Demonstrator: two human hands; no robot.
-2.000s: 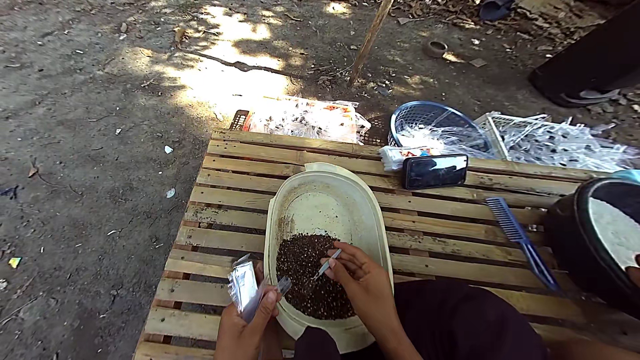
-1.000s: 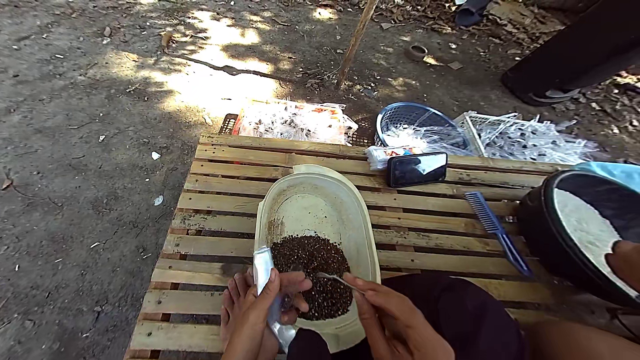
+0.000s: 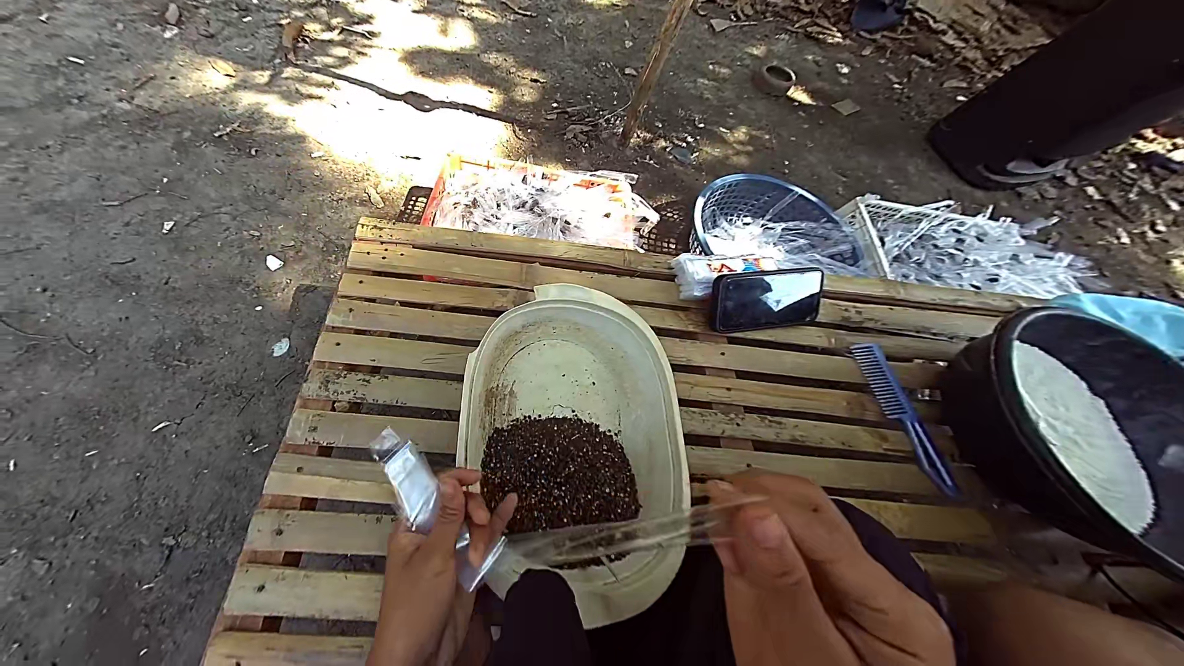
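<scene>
My left hand grips a stack of narrow clear plastic sleeves, over the left edge of an oval cream plastic tub. Dark granular material with pale specks lies in the tub's near half. From my left fingers a long clear plastic strip stretches across the tub to my right hand, which pinches its far end between thumb and fingers. Whether the right hand also holds the small thin tool from before is hidden.
A slatted bamboo table bears a smartphone, a blue comb and a black basin of white powder. Beyond its far edge are an orange crate, a blue basket and a white crate of plastic strips. A person's dark-clothed leg is at upper right.
My right hand has moved away from the granules to the right and nearer the camera. A clear strip is now stretched between my hands. The other person's hand has left the basin.
</scene>
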